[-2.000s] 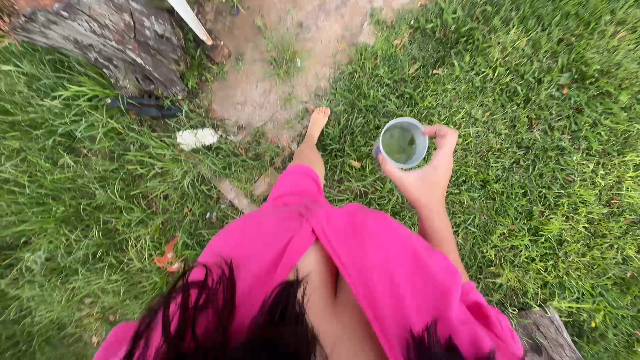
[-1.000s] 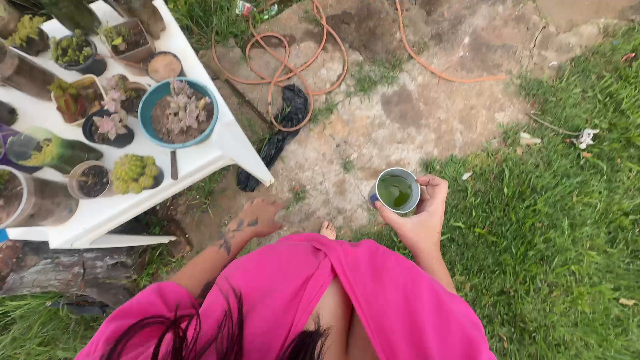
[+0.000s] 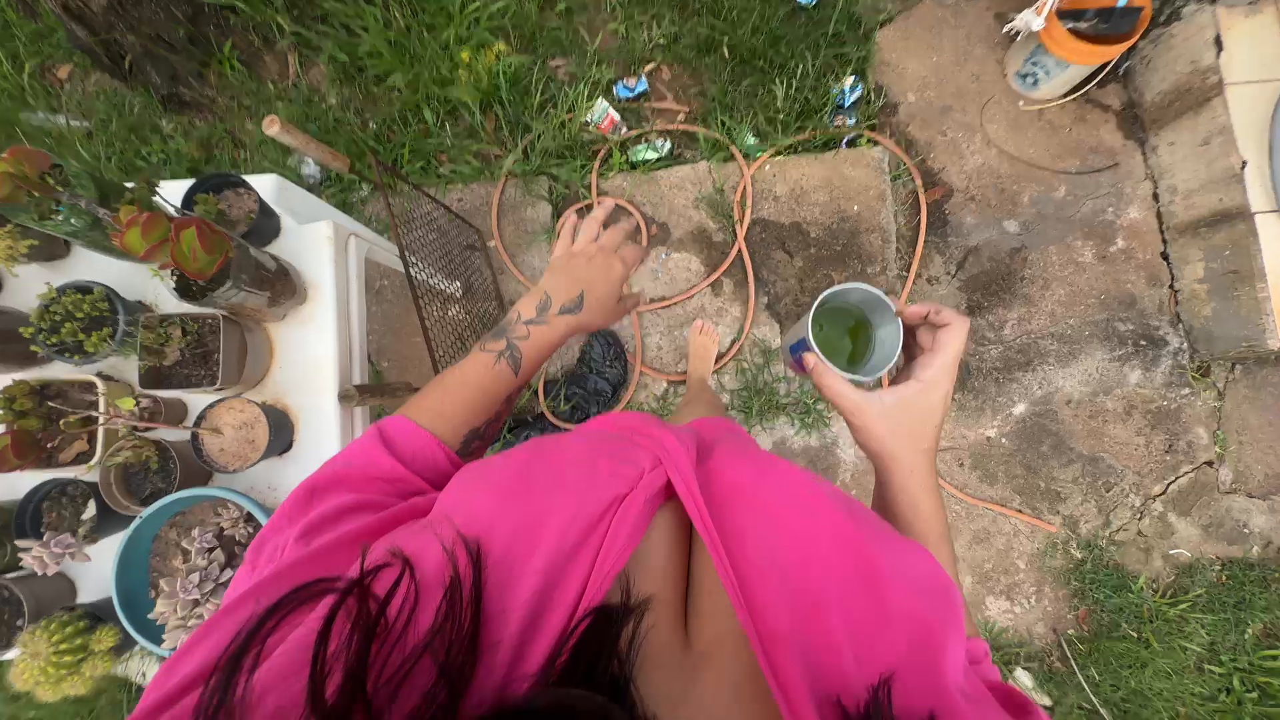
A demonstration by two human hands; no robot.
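In the head view my right hand (image 3: pixel 905 385) grips a metal cup (image 3: pixel 856 332) by its rim and side, with green liquid (image 3: pixel 842 335) inside. The thumb is on the near side of the cup, the fingers on its right. My left hand (image 3: pixel 597 262) is held out at the centre, above the paving, its fingers spread and holding nothing. Beneath and around it in the view lie loops of an orange hose (image 3: pixel 748 215). The forearm behind that hand bears a leaf tattoo.
At left, a white table (image 3: pixel 318 262) bears several potted succulents and a blue pot (image 3: pixel 128 565). A framed wire mesh (image 3: pixel 440 255) stands beside it. A black plastic bag (image 3: pixel 598 375) lies near my bare foot. An orange bucket (image 3: pixel 1090 48) is at upper right; litter (image 3: pixel 605 117) lies on the grass.
The view has swung from grass to paving and hose. My left hand, out of sight at first, then low beside the table, is now stretched forward. My right hand still holds the cup.
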